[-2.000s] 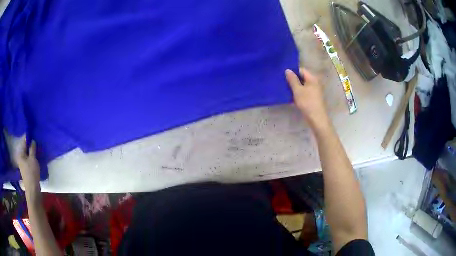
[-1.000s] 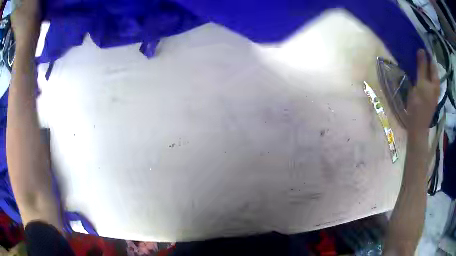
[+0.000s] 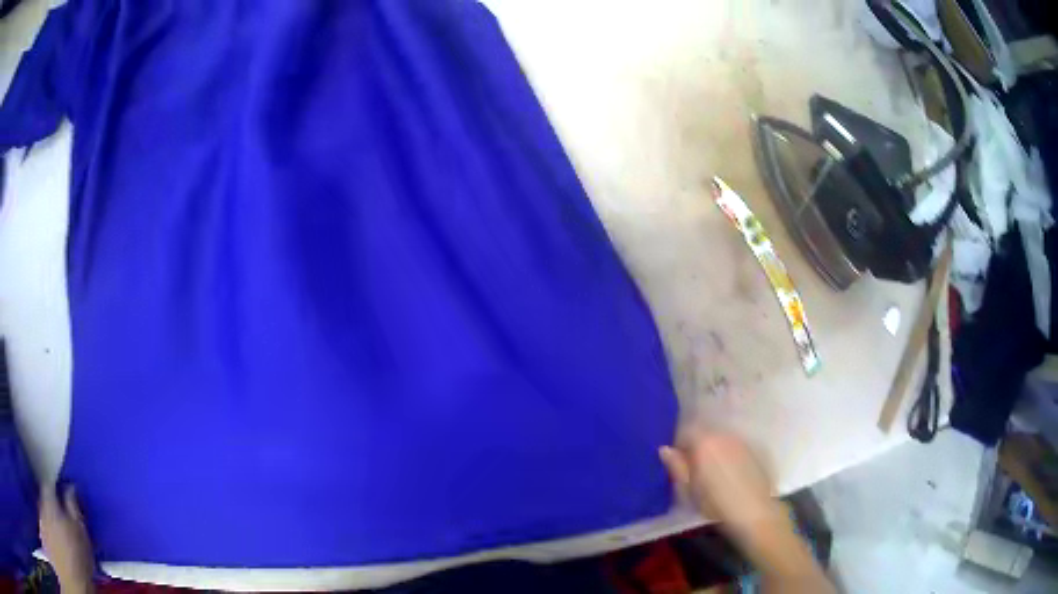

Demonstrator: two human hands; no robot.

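The royal-blue garment fabric (image 3: 360, 348) lies spread on the off-white worktable (image 3: 650, 93), with soft folds towards the top and its lower edge near the table's front edge. My left hand (image 3: 66, 536) is at its lower left corner, partly cut off by the bottom of the picture, with fingers at the cloth edge. My right hand (image 3: 719, 478) grips the lower right corner, slightly blurred.
The printed strip (image 3: 770, 276) lies right of the cloth. Beyond it are the electric iron (image 3: 864, 203), white chalk (image 3: 891, 319), wooden ruler (image 3: 914, 354), black-handled shears (image 3: 925, 406) and dark cloth scraps (image 3: 1000, 337). More blue cloth (image 3: 16, 511) shows at the left edge.
The cloth has come down from the far side and now lies flat over the table towards me. Both hands have moved from the far side to its near corners. The right hand has left the iron.
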